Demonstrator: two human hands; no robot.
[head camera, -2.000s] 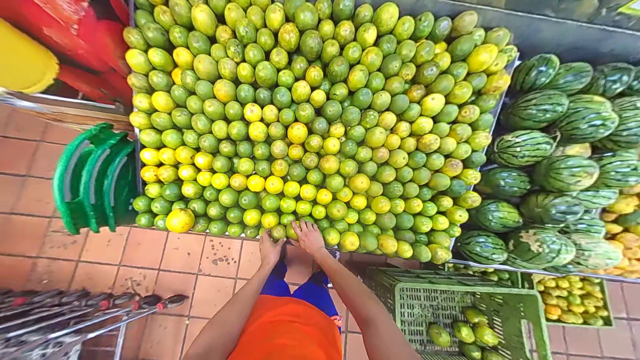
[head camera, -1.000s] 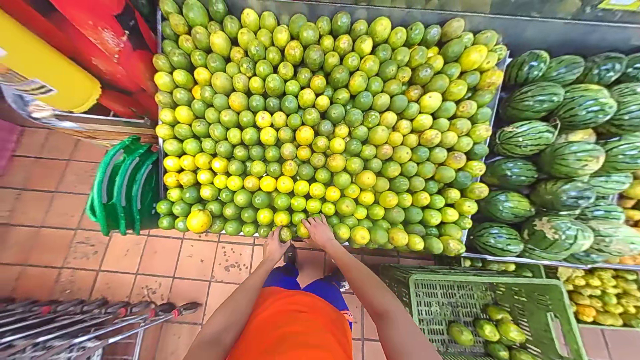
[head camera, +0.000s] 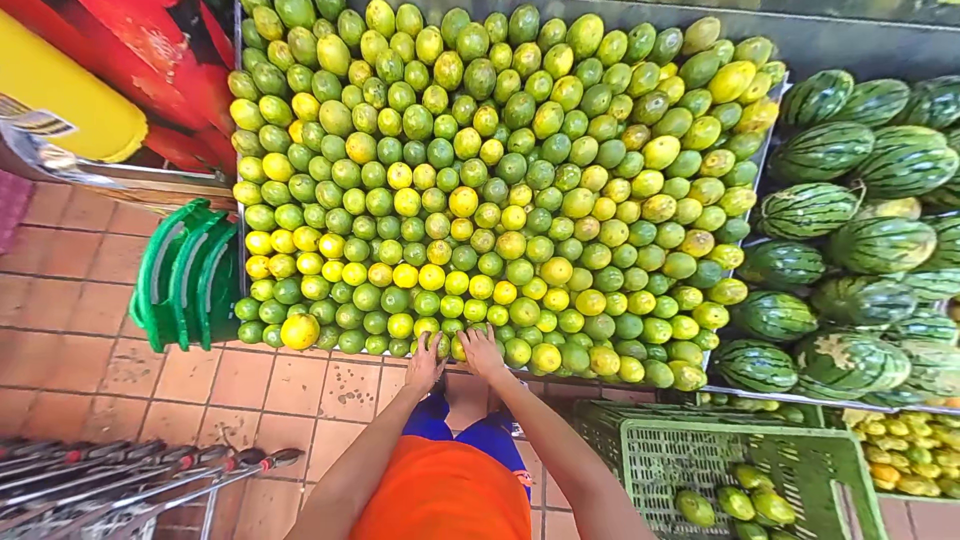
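A wide display of green and yellow papayas (head camera: 487, 217) fills the middle of the head view, packed in close rows. At its front edge, my left hand (head camera: 426, 363) touches a green fruit with its fingertips. Just to the right, my right hand (head camera: 482, 351) rests its fingers on the fruits of the front row. The fingertips of both hands are partly lost among the fruits, and whether either hand grips one cannot be told. A larger yellow-orange fruit (head camera: 300, 331) lies in the front row at the left.
Green baskets (head camera: 184, 277) stand stacked left of the display. Watermelons (head camera: 814, 210) lie at the right. A green plastic crate (head camera: 750, 450) with several papayas (head camera: 736, 502) stands at the lower right, beside small yellow fruits (head camera: 911, 450). Metal rods with dark ends (head camera: 187, 457) reach in from the lower left.
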